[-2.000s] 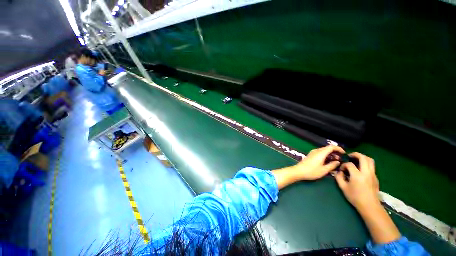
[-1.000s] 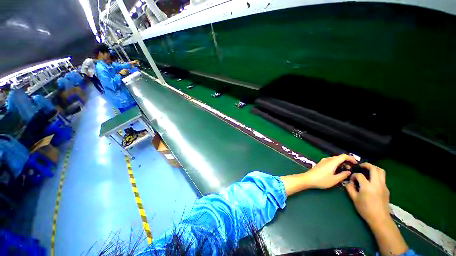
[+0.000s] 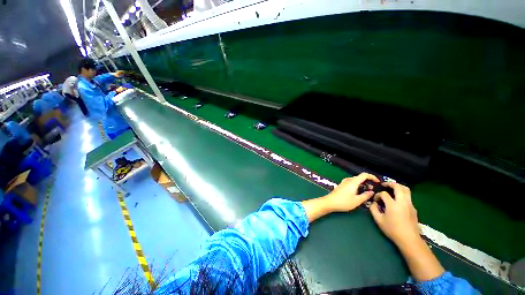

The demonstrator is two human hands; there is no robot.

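Note:
A small dark phone half-assembly [image 3: 373, 188] is held between both hands above the chipped metal rail at the right. My left hand [image 3: 350, 193] grips its left side with thumb and fingers. My right hand [image 3: 397, 208] grips its right side, fingers bent over it. The fingers hide most of the piece, so its details cannot be told. Both hands are bare, with blue sleeves.
Large black stacked trays [image 3: 357, 138] ride on the green conveyor belt [image 3: 299, 148]. Small phone units [image 3: 260, 125] lie spaced farther up the belt. The glossy green bench [image 3: 242, 178] runs along the rail [image 3: 270, 154]. A person in a blue smock [image 3: 96, 99] stands far left.
The camera view has shifted, moving the scene about in the frame. The hands stay together on the dark piece, with only slight finger changes. The far person has an arm stretched toward the line.

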